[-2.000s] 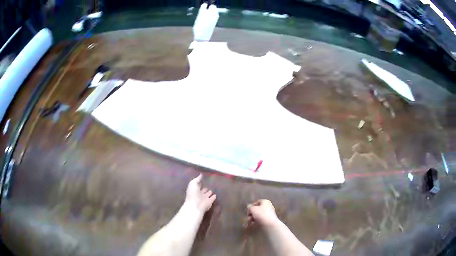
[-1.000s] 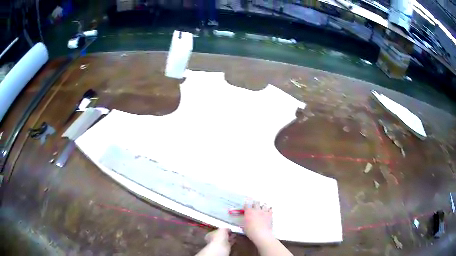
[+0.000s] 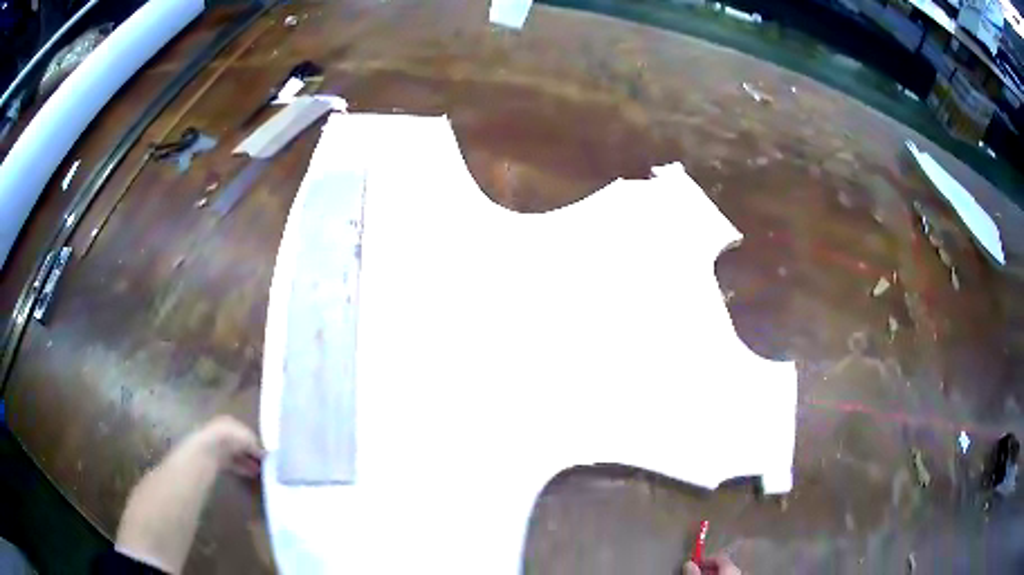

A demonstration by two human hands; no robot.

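Observation:
A garment panel stack [image 3: 505, 326] with a white top lies in front of me, its curved hem at the left and its narrower end at the right. A long flat grey weight or ruler [image 3: 322, 337] lies on it along the hem. My left hand [image 3: 213, 461] is at the hem's left edge, its curled fingers gripping the stack, fingertips partly hidden. My right hand [image 3: 713, 564] is cut off by the bottom edge, below the narrower end. It holds a thin red pen or marking tool [image 3: 701, 541] upright, off the stack.
A white paper roll [image 3: 84, 101] and a dark rail [image 3: 107, 169] run along the left. A grey strip [image 3: 281, 126] and a dark tool [image 3: 185, 146] lie at the upper left. Scraps, a white piece [image 3: 960, 208] and a dark object [image 3: 1003, 463] lie at the right.
The stack has turned clockwise, so its hem now faces left, and the flat weight turned with it. My left hand moved left. My right hand moved right and down, off the stack, with the red tool.

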